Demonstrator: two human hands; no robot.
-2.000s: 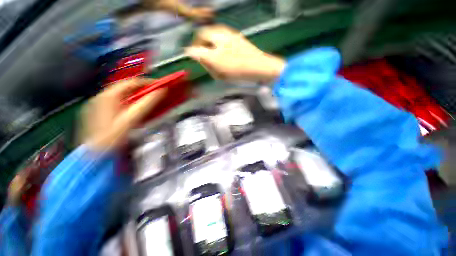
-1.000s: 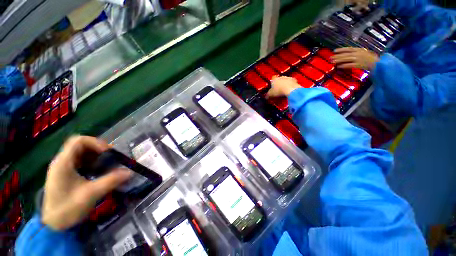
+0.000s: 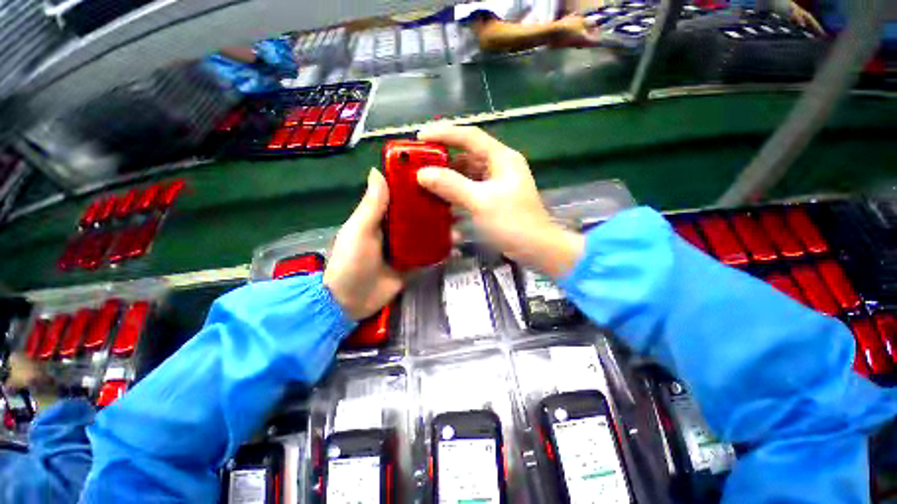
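Observation:
My left hand (image 3: 366,258) holds a phone with a red back cover (image 3: 417,207) upright above the clear phone tray (image 3: 511,356). My right hand (image 3: 492,197) is on the same phone, its thumb on the red back near the top. The tray below holds several open-backed black phones with white labels, one at the front middle (image 3: 468,463). A red-covered phone (image 3: 372,327) lies partly hidden under my left wrist. A pocket behind the phones shows a white printed slip (image 3: 466,301).
A cover tray with red covers (image 3: 755,236) lies at the right. Another tray of red covers (image 3: 317,126) is across the green belt (image 3: 580,148). More red phones or covers (image 3: 90,331) are at the left. Co-workers' hands and sleeves show at the top and left edges.
My right hand has left the cover tray and now touches the phone. The phone in my left hand now shows a red back and is held centrally. The view has turned.

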